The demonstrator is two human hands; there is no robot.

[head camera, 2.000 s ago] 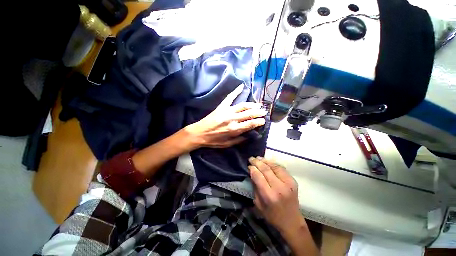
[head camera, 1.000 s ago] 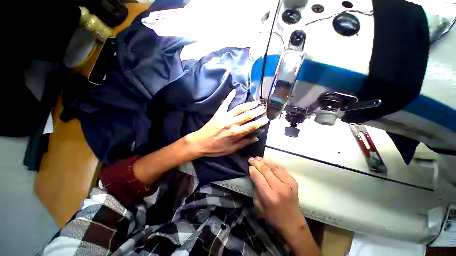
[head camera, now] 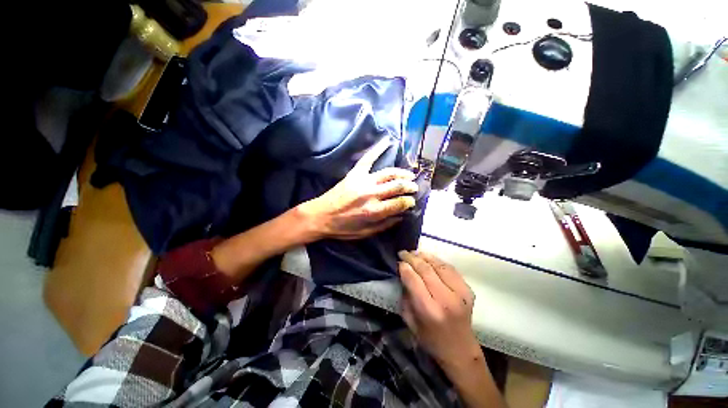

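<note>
The navy garment [head camera: 267, 155] lies in folds over the machine bed and the wooden table, paler under the lamp. My left hand [head camera: 359, 203] lies flat on the cloth, fingertips just left of the presser foot [head camera: 424, 167], thumb spread upward. My right hand [head camera: 437, 299] pinches the garment's near right edge between thumb and fingers at the front of the bed. The edge runs between the two hands up to the foot. The needle tip is too small to make out.
The white sewing machine head [head camera: 543, 88] with a blue stripe stands right, wrapped by a black fabric band [head camera: 627, 100]. Red thread snips [head camera: 579, 239] lie on the bed. A smartphone [head camera: 164, 93] and a yellowish object [head camera: 153, 33] are at upper left. Plaid cloth [head camera: 263, 351] covers my lap.
The camera view has shifted slightly. My left fingertips sit slightly farther left of the foot, which shows more clearly. My right hand keeps its pinch in nearly the same place.
</note>
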